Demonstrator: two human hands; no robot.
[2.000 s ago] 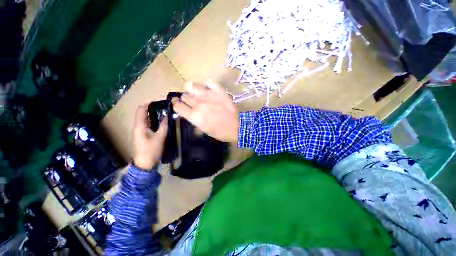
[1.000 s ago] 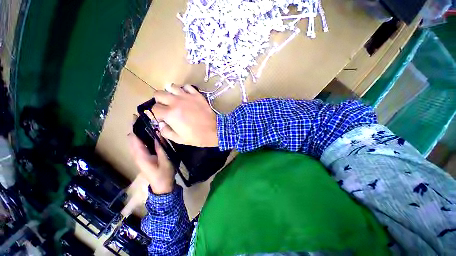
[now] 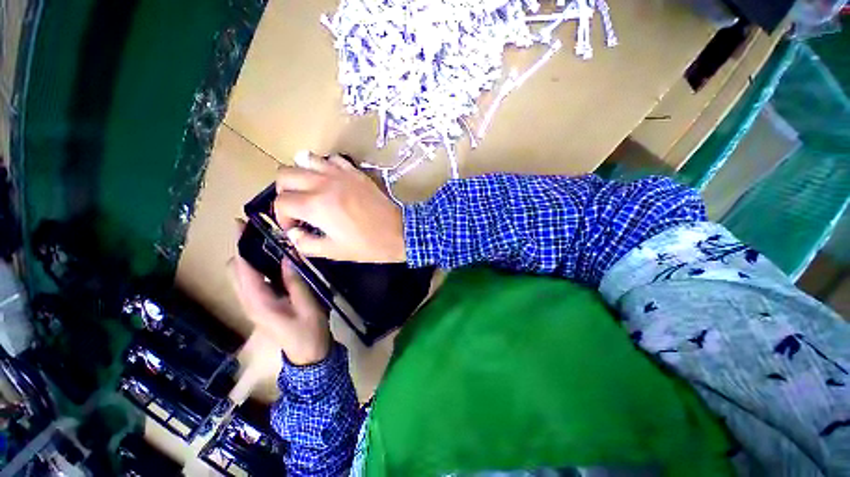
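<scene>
A black plastic housing (image 3: pixel 368 295) lies tilted on the cardboard surface (image 3: pixel 596 107) in front of my apron. My left hand (image 3: pixel 291 312) holds its near-left side, with the thumb against the edge. My right hand (image 3: pixel 340 207) is on top of the housing, fingers bent over its upper left end. The fingers hide that part, and I cannot tell whether a small part is between them. A heap of small white parts (image 3: pixel 415 70) lies beyond my right hand, with a few loose pieces near the wrist.
Several black housings with shiny round spots (image 3: pixel 182 368) stand at the lower left. A green belt (image 3: pixel 102 121) runs along the left. A translucent green bin (image 3: pixel 778 154) is at the right, beside an open cardboard box (image 3: pixel 713 93) with something dark inside.
The view has shifted, so the heap appears further left than two seconds ago. The housing has turned to a more diagonal position. Both hands stay on it, my right fingers slightly lower over its edge.
</scene>
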